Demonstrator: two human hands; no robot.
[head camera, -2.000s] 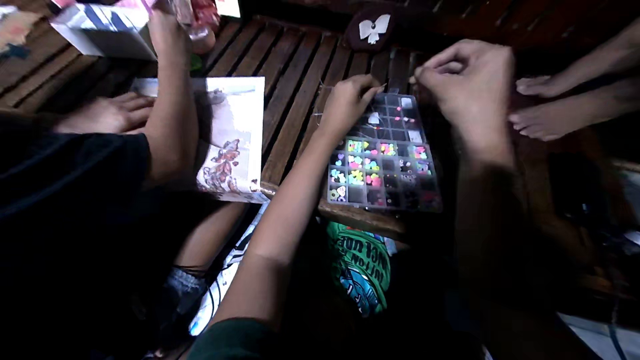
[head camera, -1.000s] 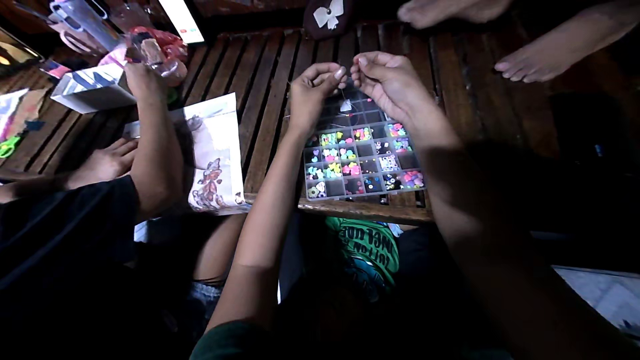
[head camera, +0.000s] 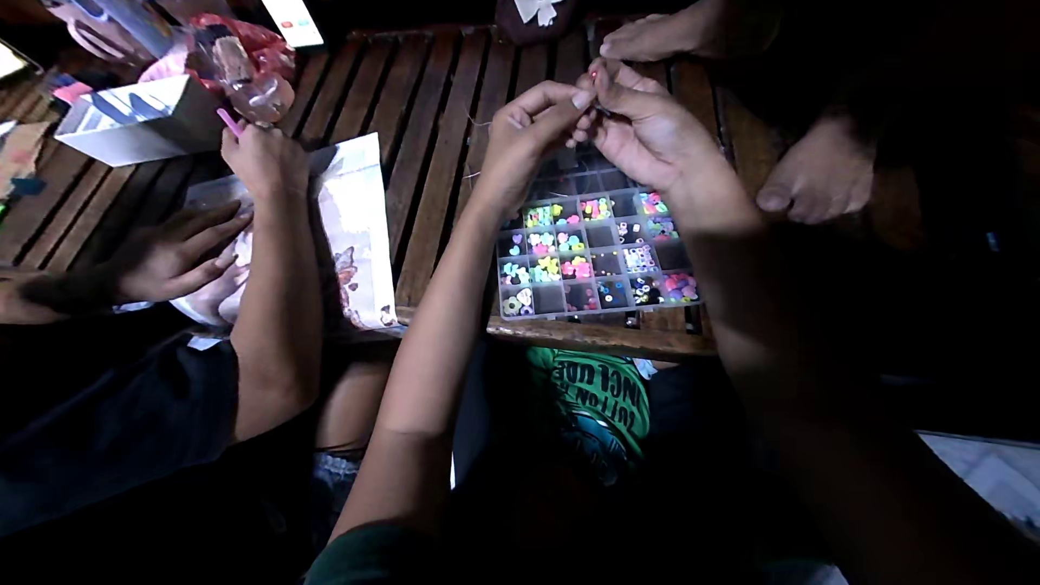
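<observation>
My left hand (head camera: 532, 142) and my right hand (head camera: 646, 130) meet fingertip to fingertip above the far part of a clear plastic bead box (head camera: 601, 311). A small red bead (head camera: 594, 75) shows at the right fingertips. Thin clear string (head camera: 474, 174) shows left of my left hand; its path between the fingers is hidden. What the left fingertips pinch is too small to tell, probably the string. The box stands on a slatted wooden table (head camera: 439, 162), its compartments holding coloured flower, heart, letter and round beads. My wrists cover part of its far half.
At left a co-worker's hand holds a pink pen (head camera: 230, 122) over a large printed sheet (head camera: 357, 219), the other hand lying on it. Beyond are a white box (head camera: 154, 138), a red plastic bag (head camera: 260, 49) and a lit screen (head camera: 292, 20). Another person's bare feet (head camera: 821, 175) are at right.
My hands were apart over the bead box two seconds ago; they have come together at the fingertips. The co-worker's pen hand has moved down from near the white box toward the sheet.
</observation>
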